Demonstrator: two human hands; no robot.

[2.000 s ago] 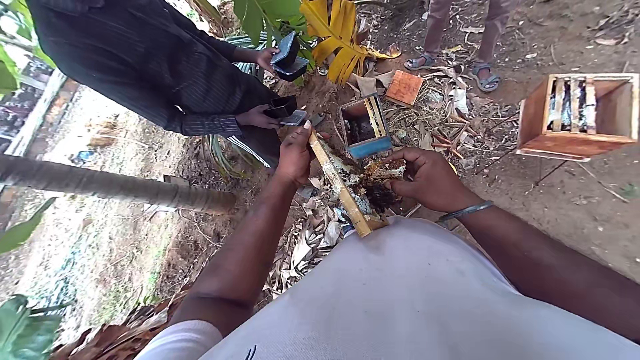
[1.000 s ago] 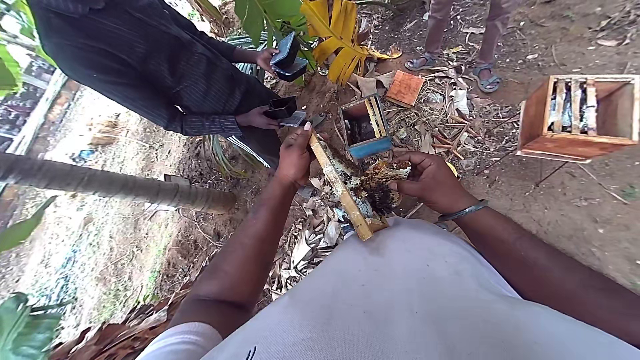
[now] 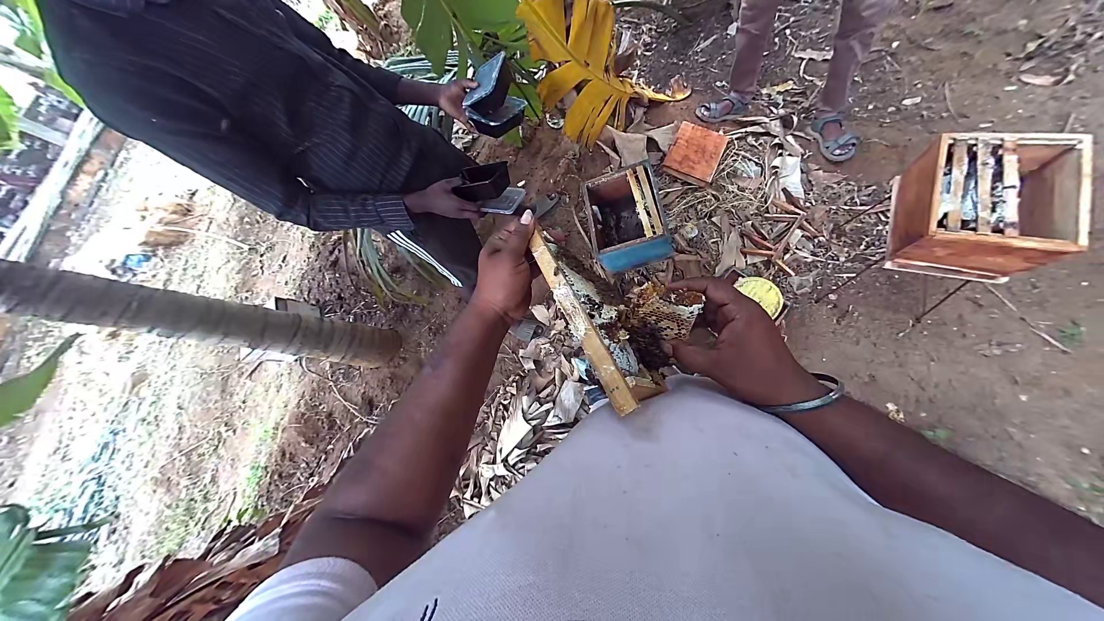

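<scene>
My left hand (image 3: 504,269) grips the upper end of a wooden hive frame (image 3: 586,323), which slants down to the front of my shirt. Pale comb with dark bees shows along the frame's right side. A piece of honeycomb (image 3: 664,316), with open cells facing me, is between the thumb and fingers of my right hand (image 3: 733,338), close beside the frame. Whether this piece still joins the comb on the frame, I cannot tell. Beyond my hands, an open hive box (image 3: 628,216) with a blue side stands on the ground, with wooden bars at its right.
At the left a person (image 3: 259,112) holds dark plastic containers (image 3: 493,95). Another person's legs (image 3: 832,78) are at the top. An open wooden hive box (image 3: 992,207) with frames stands on a stand at right. A yellow round lid (image 3: 760,296) lies behind my right hand; a tree trunk (image 3: 198,310) crosses the left.
The comb piece in my right hand has turned, and its open cells now show more plainly. The yellow round thing behind that hand has come into fuller view. My left hand has hardly moved.
</scene>
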